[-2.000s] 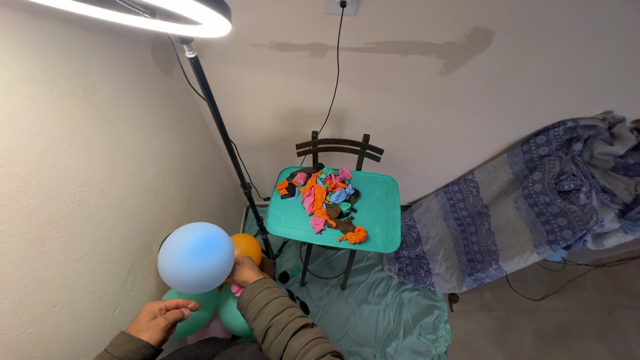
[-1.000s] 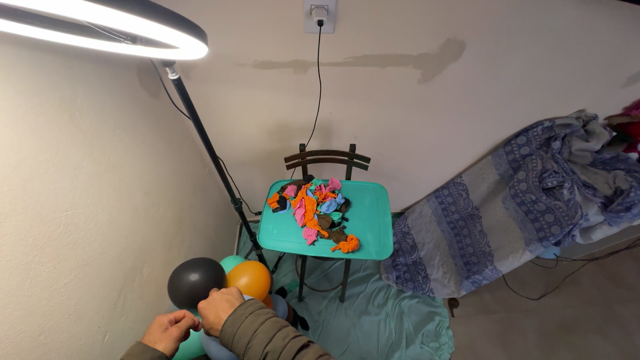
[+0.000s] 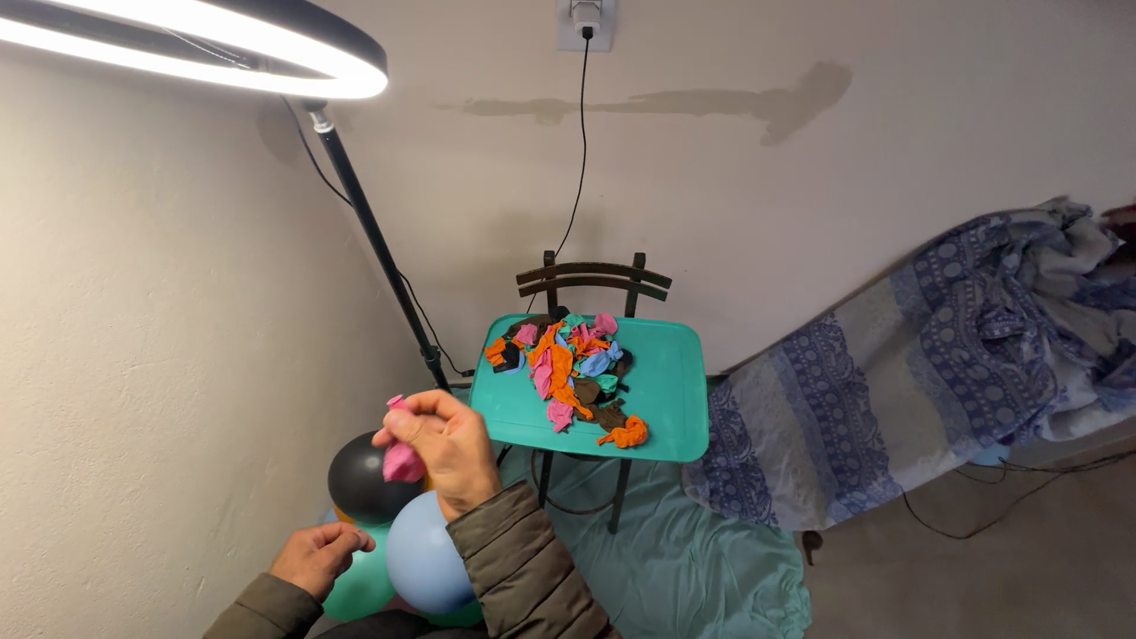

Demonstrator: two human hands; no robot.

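Between the thumb and fingers of my right hand (image 3: 448, 448) is a limp pink balloon (image 3: 404, 461), its neck pointing up. Lower and to the left, my left hand (image 3: 319, 555) has its thumb and index finger close together; whether a thin thing is between them, I cannot tell. Around and below both hands are inflated balloons: a black balloon (image 3: 368, 484), a light blue balloon (image 3: 429, 555) and a green balloon (image 3: 362, 581), with a bit of orange showing behind. A pile of uninflated balloons (image 3: 555, 368) in several colours lies on a green tray (image 3: 674, 390).
The tray rests on a dark chair (image 3: 595, 275) by the wall. A lit ring lamp (image 3: 355, 75) on a black stand (image 3: 377, 240) rises at the left. Green cloth (image 3: 674, 541) covers the floor below. Patterned fabric (image 3: 825, 417) drapes at the right, with cables (image 3: 958, 537) beneath.
My right hand has risen from among the inflated balloons and now holds a limp pink balloon. My left hand stays low at the left.
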